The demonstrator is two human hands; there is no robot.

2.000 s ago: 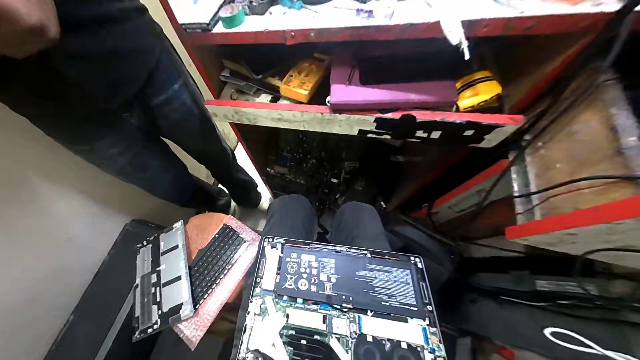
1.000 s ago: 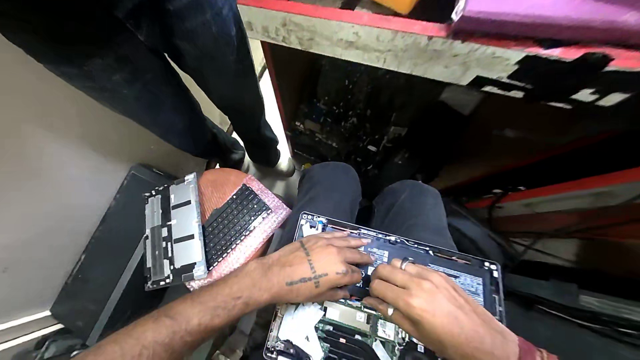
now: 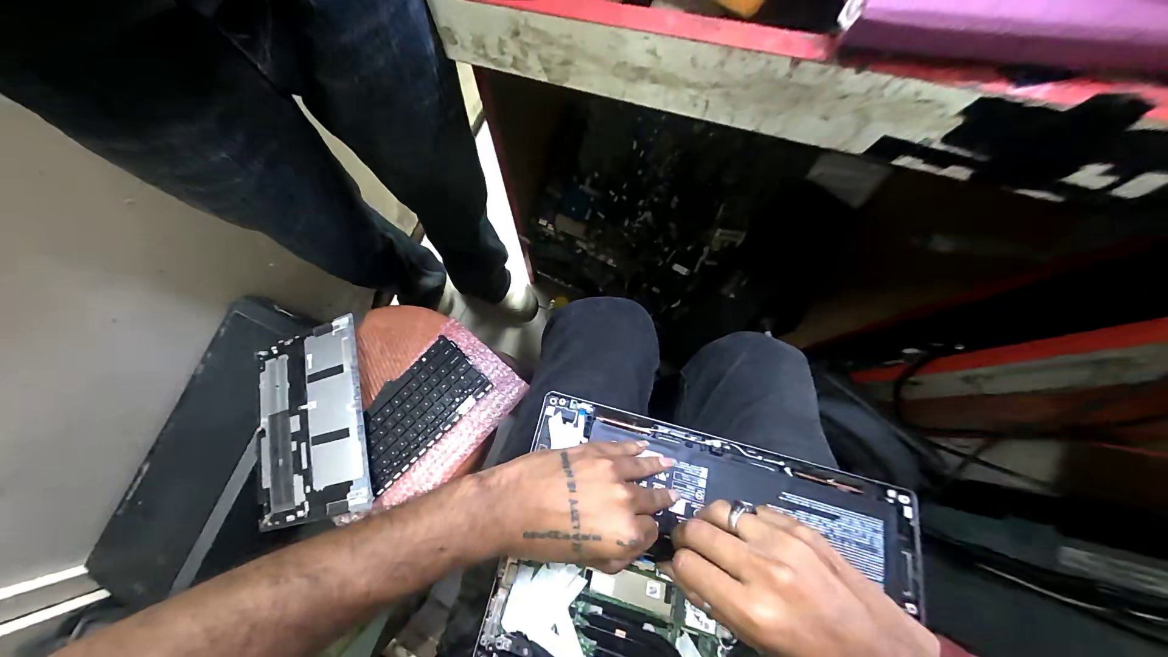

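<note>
An opened laptop base (image 3: 602, 598) lies across my lap, its circuit board and black battery (image 3: 776, 493) exposed. My left hand (image 3: 584, 502) lies palm down over the battery's left part, fingers spread and touching it. Beside it, my right hand (image 3: 766, 566), with a ring on one finger, has its fingers bent at the battery's lower edge near the board; its fingertips are partly hidden, so whether they grip anything cannot be told. Left of the laptop, a black keyboard (image 3: 429, 411) rests on pink bubble wrap (image 3: 493, 365). A silver and black laptop cover part (image 3: 315, 420) leans beside the keyboard.
Another person's legs in jeans (image 3: 365, 155) stand at upper left. A red-edged workbench (image 3: 712, 91) crosses the top, with a purple box (image 3: 1013, 32) on it. Beneath lies a dark heap of electronic parts (image 3: 657, 210). A round brown stool seat (image 3: 392, 347) supports the keyboard. Cables hang at right.
Two seconds ago no hands were over the laptop; both came onto the battery by one second ago and remain there. The view has shifted down and left.
</note>
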